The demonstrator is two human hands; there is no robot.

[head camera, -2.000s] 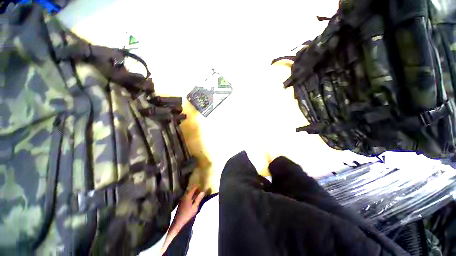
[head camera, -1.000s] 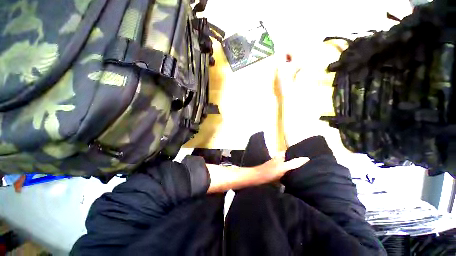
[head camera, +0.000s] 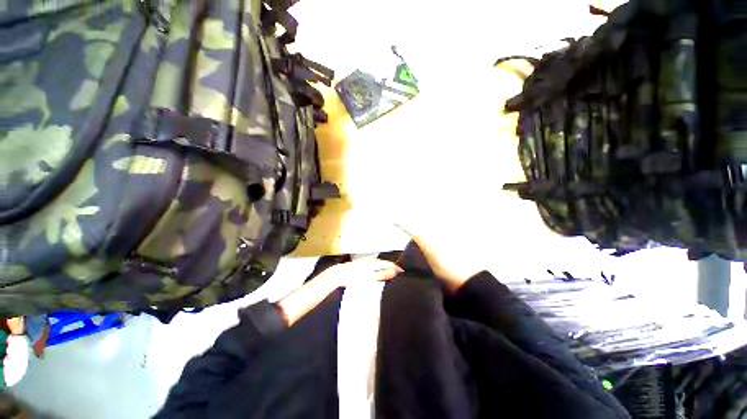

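My left hand (head camera: 360,268) is low in front of my body, near the table's front edge, fingers pointing right with small red spots at the tips. My right hand (head camera: 419,244) is just beside it at the table edge, pale and washed out by glare. Whether either holds something small cannot be told. A dark printed card (head camera: 368,96) with a green mark and diagonal stripes lies on the pale wood-topped table (head camera: 332,225). A large camouflage backpack (head camera: 205,164) fills the left side. A darker camouflage backpack (head camera: 631,147) is at the right.
Shiny clear plastic bags (head camera: 614,319) lie in a pile at the lower right, beside the table. Part of a blue stool (head camera: 82,327) stands on the grey floor at the lower left. Part of a person (head camera: 16,352) shows at the left rim. Straps stick out from both backpacks towards the middle.
My left hand first came from beside the left backpack across my body, then moved back left. My right hand has drawn back from over the table to its front edge. The camera view has shifted.
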